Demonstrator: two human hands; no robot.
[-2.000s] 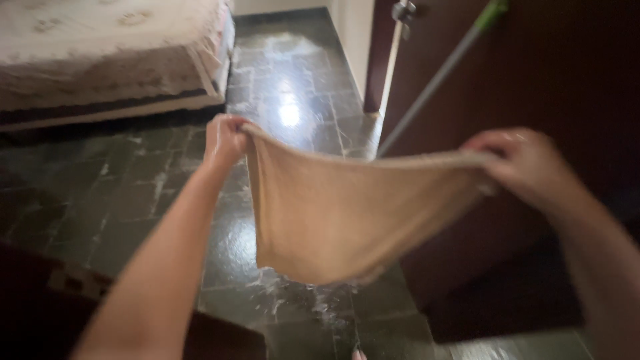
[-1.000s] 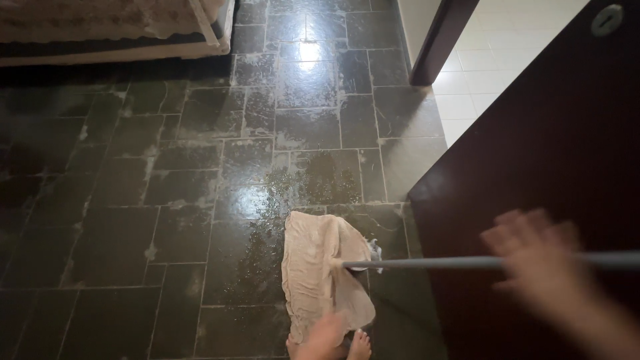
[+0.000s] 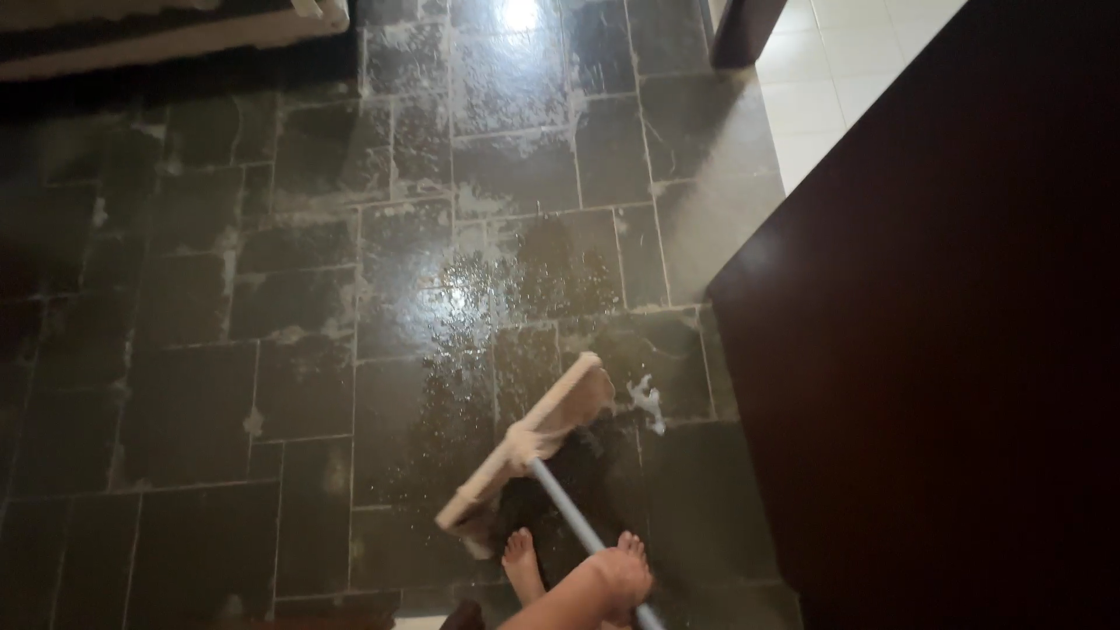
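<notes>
A beige cloth (image 3: 560,407) is wrapped over the wide crosspiece of a floor squeegee or mop, which lies at a slant on the wet, dark tile floor (image 3: 192,394). From its middle a grey pole (image 3: 567,506) runs down to the lower edge of the head view. My left hand (image 3: 623,573) is closed around this pole, just in front of my bare feet. My right hand is not in view. White foam (image 3: 647,404) lies on the tiles to the right of the cloth.
A dark door panel (image 3: 919,350) fills the right side, beside a dark door frame (image 3: 744,33) and pale tiles (image 3: 814,87) beyond it. The base of a bed or similar furniture (image 3: 175,35) stands at the upper left. Water on the floor reflects light.
The cloth, first held spread between both hands, then loose by my feet, is now folded over the crosspiece. My right hand, seen near the pole one second ago, has left the view.
</notes>
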